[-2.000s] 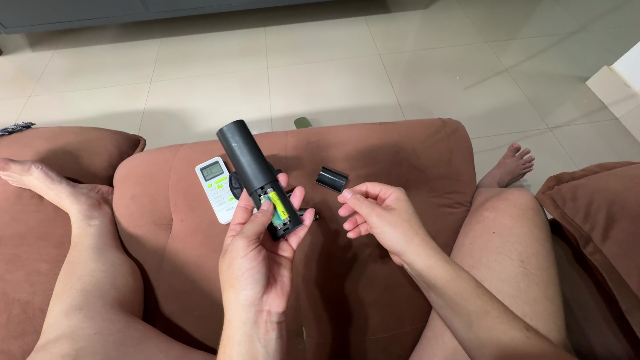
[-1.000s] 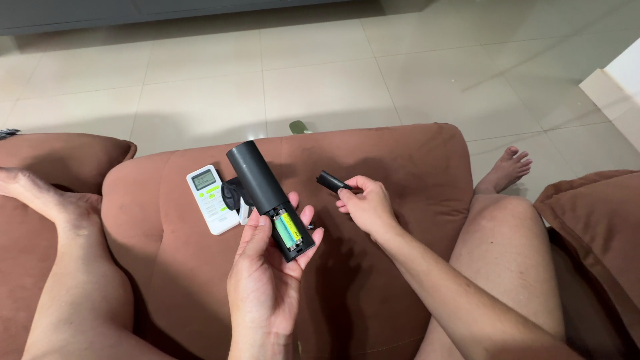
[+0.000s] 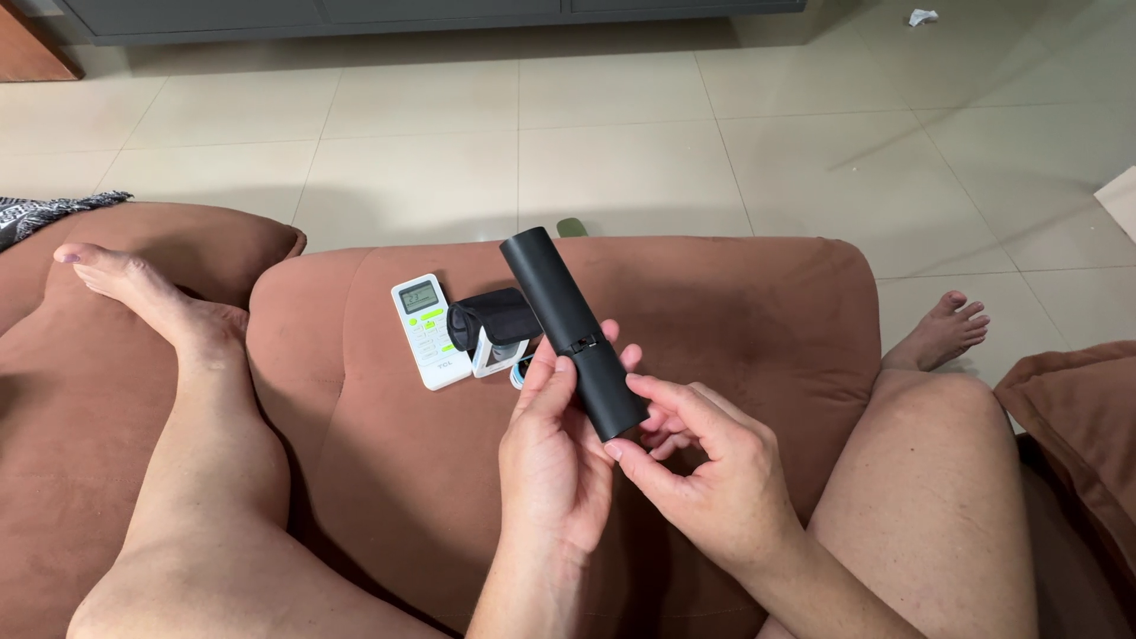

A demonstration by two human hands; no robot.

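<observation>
My left hand (image 3: 555, 444) holds a black cylindrical battery-powered device (image 3: 552, 293) from below, tilted with its upper end to the left. A black battery cover (image 3: 608, 390) lies over the lower part of the device, hiding the batteries; a narrow gap shows at its upper edge. The thumb and index finger of my right hand (image 3: 701, 453) grip the cover and the device's lower end. Just left of the device are a black cuff (image 3: 497, 318) with a small white monitor (image 3: 497, 355), and a white air-conditioner remote control (image 3: 430, 330) with a display.
These things rest on a brown upholstered sofa seat (image 3: 728, 302). My legs stretch along both sides. A patterned fringed cloth (image 3: 53, 217) lies at the far left. Beyond are the tiled floor (image 3: 621, 177), a green object (image 3: 571, 228) at the sofa's edge and a grey cabinet (image 3: 426, 18).
My right hand has brought the battery cover from the right onto the device. The batteries, visible in both earlier frames, are now covered.
</observation>
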